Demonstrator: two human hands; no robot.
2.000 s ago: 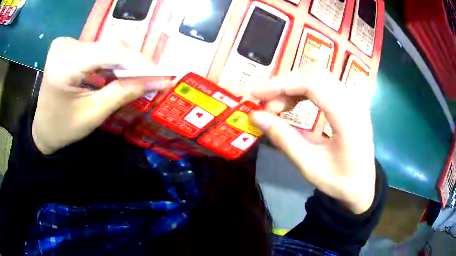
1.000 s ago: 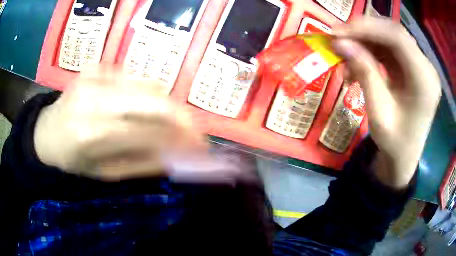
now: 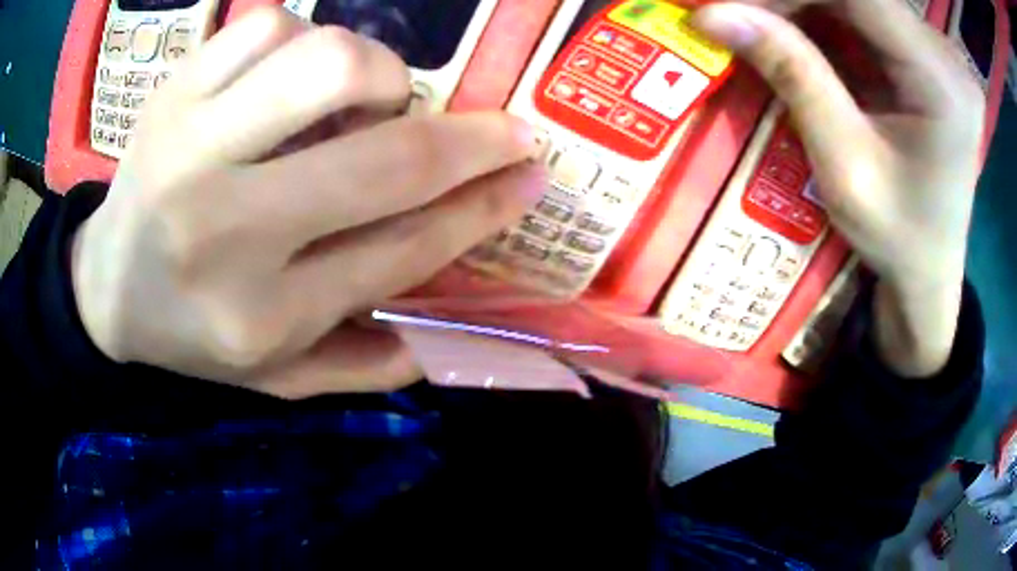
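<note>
A red-yellow screen label (image 3: 625, 84) lies over the display of a keypad phone (image 3: 558, 218) in the red foam tray (image 3: 669, 251). My right hand (image 3: 864, 134) pinches the label's upper yellow end between thumb and finger. My left hand (image 3: 301, 212) has its fingertips at the left of that phone's keypad. A clear glossy strip (image 3: 502, 355) hangs below my left hand, held in its lower fingers. The phone's top end is cut off by the picture's edge.
A phone with a red label (image 3: 742, 262) lies to the right, partly behind my right hand. Phones with dark displays lie to the left, one (image 3: 139, 67) at the far left. A yellow floor line (image 3: 719, 419) shows below the tray.
The label, earlier on a strip between both hands, then curled in my right hand, now lies flat over the phone's display. My left hand has come up to the phone. The view is closer.
</note>
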